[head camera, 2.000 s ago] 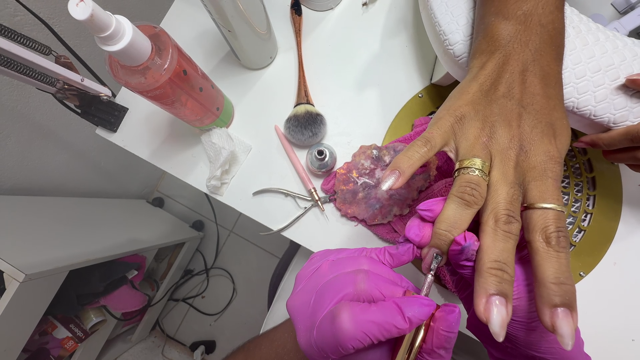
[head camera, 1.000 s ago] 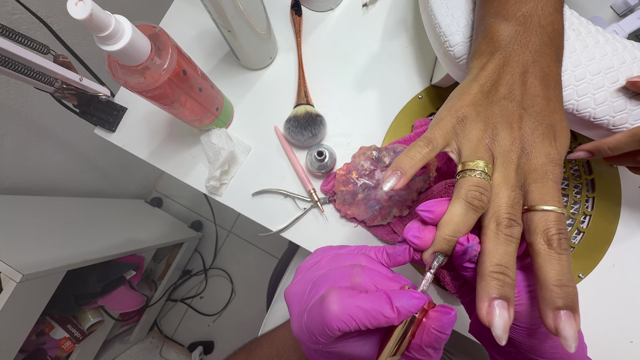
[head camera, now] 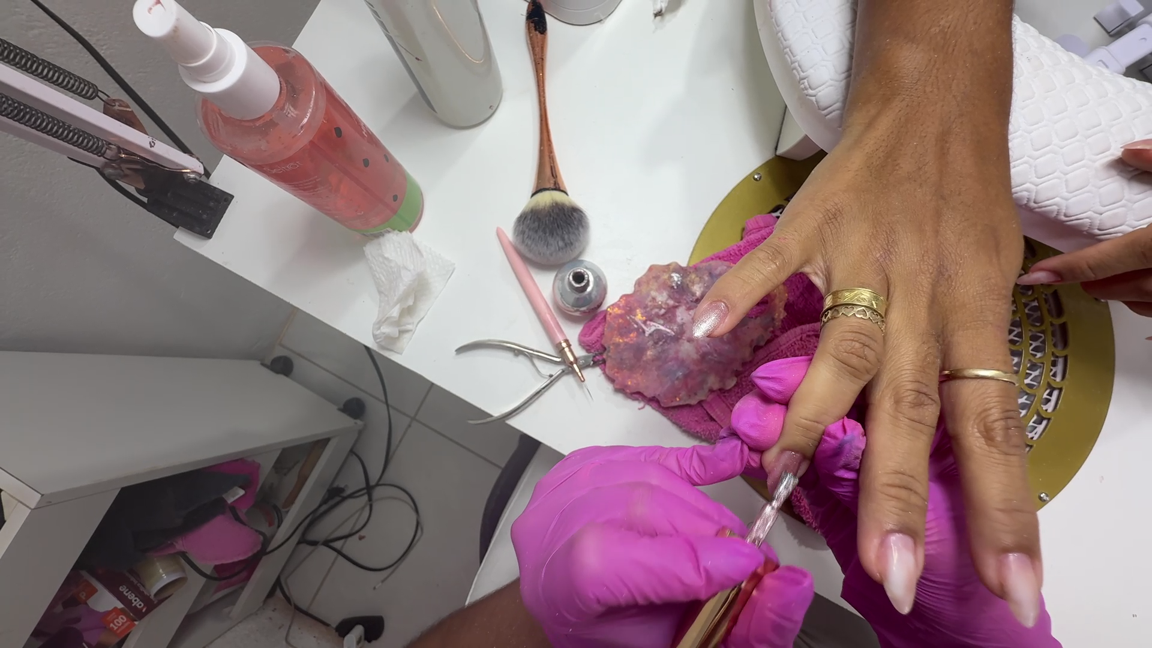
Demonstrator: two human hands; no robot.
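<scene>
A nail brush (head camera: 733, 589) with a gold and red handle is gripped by my left hand (head camera: 634, 540), in a pink glove. Its wet bristles touch the nail (head camera: 785, 466) of another person's finger. Pinching that finger near its tip, my right hand (head camera: 936, 540), also gloved, lies partly hidden beneath the other person's hand (head camera: 918, 216), which wears gold rings. The index fingertip of that hand rests on an iridescent pink-purple resin piece (head camera: 675, 360) over a pink towel (head camera: 792, 351). Beside it are a silver open bottle (head camera: 580, 286), a pink fine-tipped pen brush (head camera: 535, 292) and cuticle nippers (head camera: 531, 369).
A fluffy brush (head camera: 551, 225), red spray bottle (head camera: 315, 144), white bottle (head camera: 450, 63) and crumpled tissue (head camera: 400, 292) stand or lie left. A gold-rimmed grille (head camera: 1080, 396) and textured white armrest (head camera: 1071, 135) are at right. Shelves (head camera: 135, 423) and cables (head camera: 387, 513) sit below the table edge.
The brush handle in my left hand has swung slightly left, with the bristles still at the same nail. My right hand and the other person's hand have stayed nearly in place.
</scene>
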